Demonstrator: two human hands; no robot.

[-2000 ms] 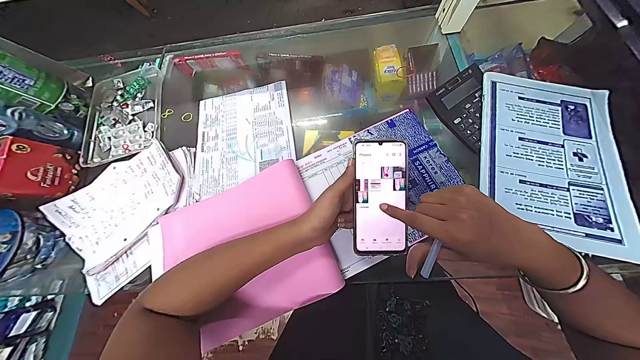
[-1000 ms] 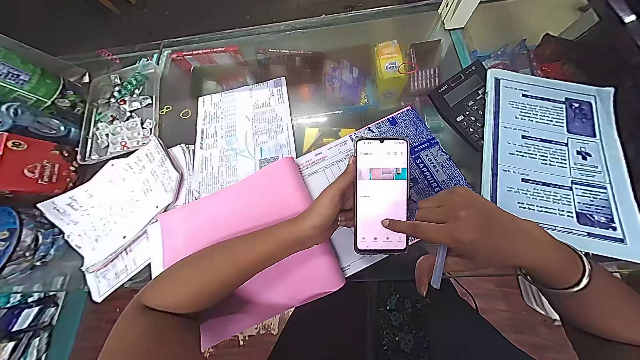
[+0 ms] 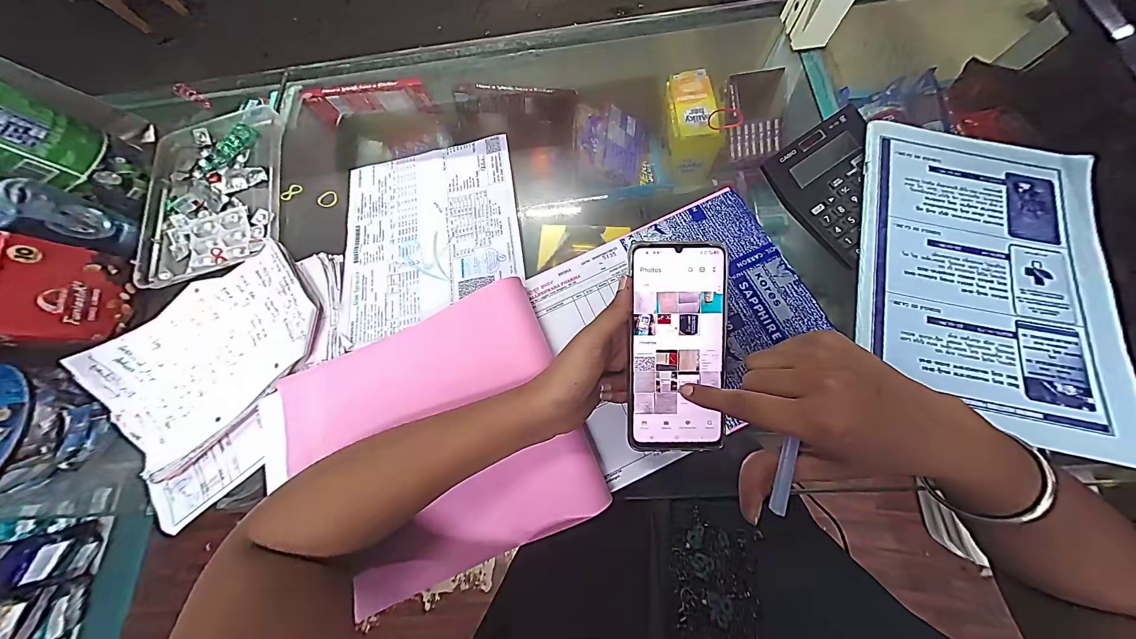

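Note:
A smartphone (image 3: pixel 677 346) stands upright in view, its lit screen showing a grid of small pictures. My left hand (image 3: pixel 590 364) grips the phone by its left edge. The index fingertip of my right hand (image 3: pixel 825 408) is at the lower part of the screen; its other fingers are curled around a translucent pen-like stick (image 3: pixel 784 477) that points down. Under my left forearm lies a pink sheet (image 3: pixel 426 390). Behind the phone are a printed form pad (image 3: pixel 572 306) and a blue carbon paper sheet (image 3: pixel 741 257), both partly hidden.
A desk calculator (image 3: pixel 825 182) and a printed sheet (image 3: pixel 994 284) lie at the right. Handwritten papers (image 3: pixel 195 346), a printed document (image 3: pixel 430 235) and a plastic tray (image 3: pixel 151 240) of small items are on the glass counter at the left. A red box (image 3: pixel 58 288) stands at the far left.
The phone's screen has changed from a row of pictures one second ago to a fuller grid. My right index finger has stayed near the lower screen, and my left hand has kept its hold.

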